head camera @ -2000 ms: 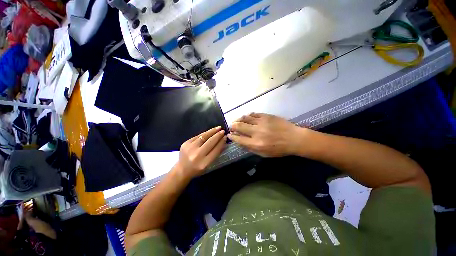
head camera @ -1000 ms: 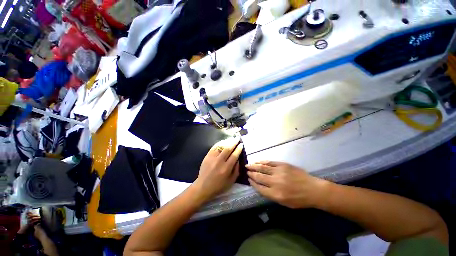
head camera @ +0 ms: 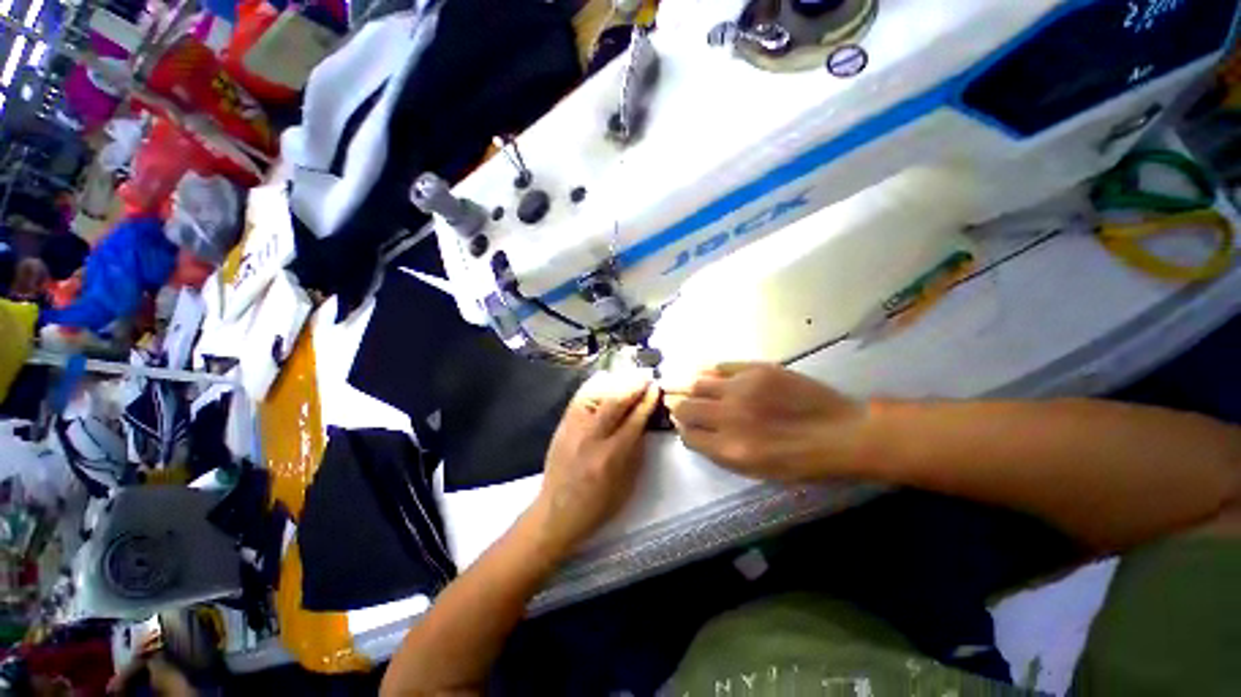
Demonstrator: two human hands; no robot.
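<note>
A black cut panel [head camera: 506, 417] lies flat on the white table, its right edge at the presser foot [head camera: 648, 357] of the white JACK sewing machine [head camera: 817, 150]. My left hand [head camera: 593, 456] presses on the panel's right part, fingertips just in front of the foot. My right hand [head camera: 762, 419] pinches the panel's edge beside the left fingertips. The needle tip is too small and bright to make out. A second black panel [head camera: 415, 347] lies behind, and folded black pieces [head camera: 365, 524] lie to the left.
Thread snips [head camera: 930, 283] lie against the machine bed. Scissors [head camera: 1164, 245] lie at the table's right. An orange-yellow plastic strip [head camera: 293, 443] covers the table's left end. A white and black cloth heap [head camera: 449, 116] lies behind. A grey box-like object [head camera: 157, 552] stands at left.
The view has shifted. The panel has moved away from me toward and past the foot, with less of it in front. My right hand has come close to my left fingertips.
</note>
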